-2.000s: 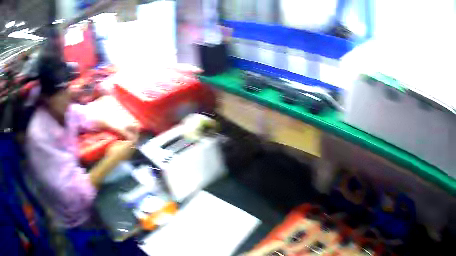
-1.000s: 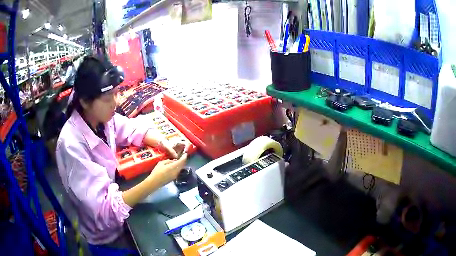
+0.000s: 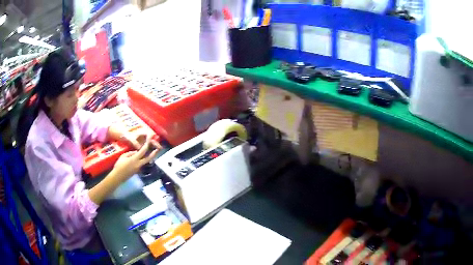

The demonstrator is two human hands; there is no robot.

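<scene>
Neither of my hands is in the picture. Nearest in front of me, a plain white paper sheet (image 3: 228, 240) lies flat on the dark bench (image 3: 290, 207), cut off by the lower edge. A red-orange watch tray (image 3: 332, 242) with pale-strapped watches (image 3: 358, 251) shows at the lower right, also cut off and blurred. A white tape dispenser (image 3: 215, 178) with a yellowish roll (image 3: 226, 133) on top stands behind the paper. An orange-and-white box (image 3: 168, 238) sits beside the dispenser, with a blue pen (image 3: 148, 221) at its edge.
A coworker in a pink shirt (image 3: 57, 171) sits at the left, hands over a red-orange tray. Stacked red trays (image 3: 176, 116) stand behind the dispenser. The green shelf (image 3: 311, 96) holds a black pen cup (image 3: 250, 46), dark objects and a large whitish slab (image 3: 441, 93). Blue bins (image 3: 394, 202) sit below.
The view has turned right and down since a second ago, so the scene sits further left and more of the paper and watch tray shows. The coworker's hands have shifted slightly.
</scene>
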